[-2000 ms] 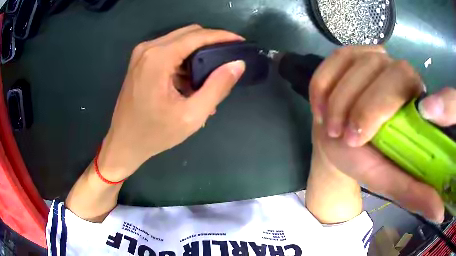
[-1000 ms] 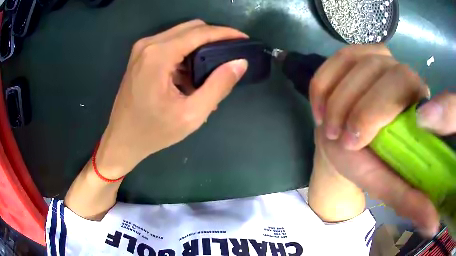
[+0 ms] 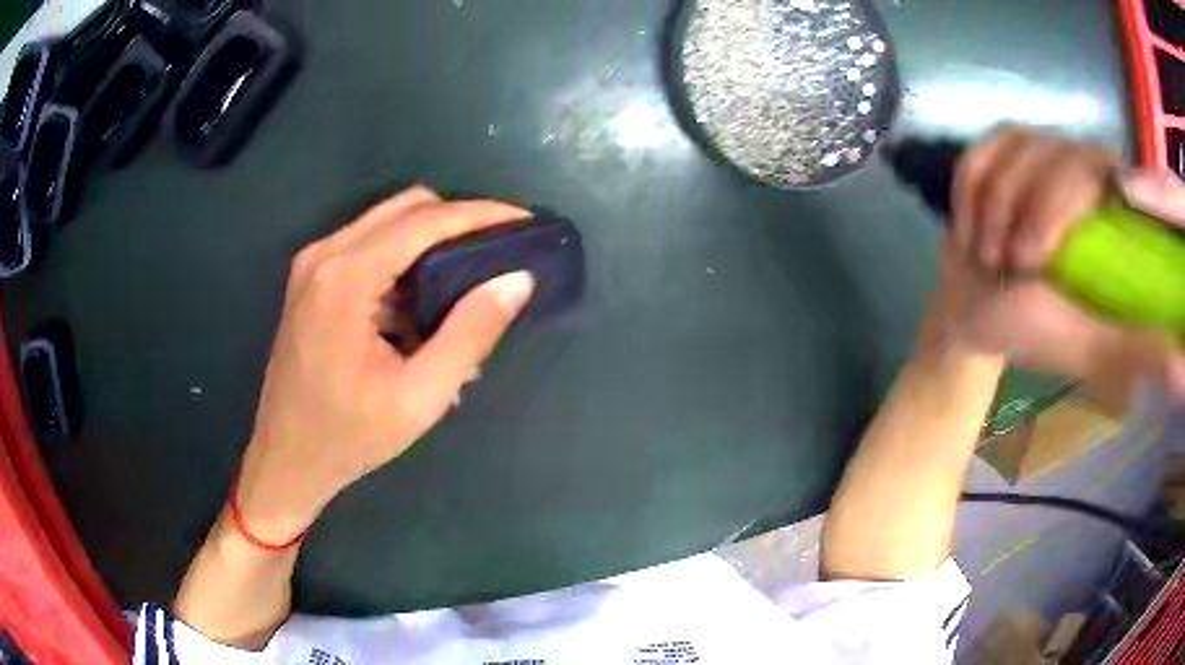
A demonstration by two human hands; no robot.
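My left hand [image 3: 364,344] grips a black plastic housing [image 3: 552,266] by its sides, fingers behind and thumb across the front, over the dark-green table. My right hand [image 3: 1040,247] is shut around the lime-green electric screwdriver [image 3: 1128,269] at the right and is blurred. The driver's black nose points left, close to the right rim of the screw dish, apart from the housing. The bit tip cannot be made out. The round black-rimmed screw dish [image 3: 780,91] at the top holds many small silver screws.
Several open-faced black housings [image 3: 231,88] cluster at the upper left. Another housing [image 3: 47,387] lies alone at the left edge. A red-orange tray edge [image 3: 52,552] curves along the lower left. A red compartment tray [image 3: 1146,65] shows at the upper right. A black cord [image 3: 1053,501] runs at the lower right.
The view has shifted, so the dish and loose housings appear elsewhere. The driver has moved away from the held housing, towards the dish. My left hand still grips the housing.
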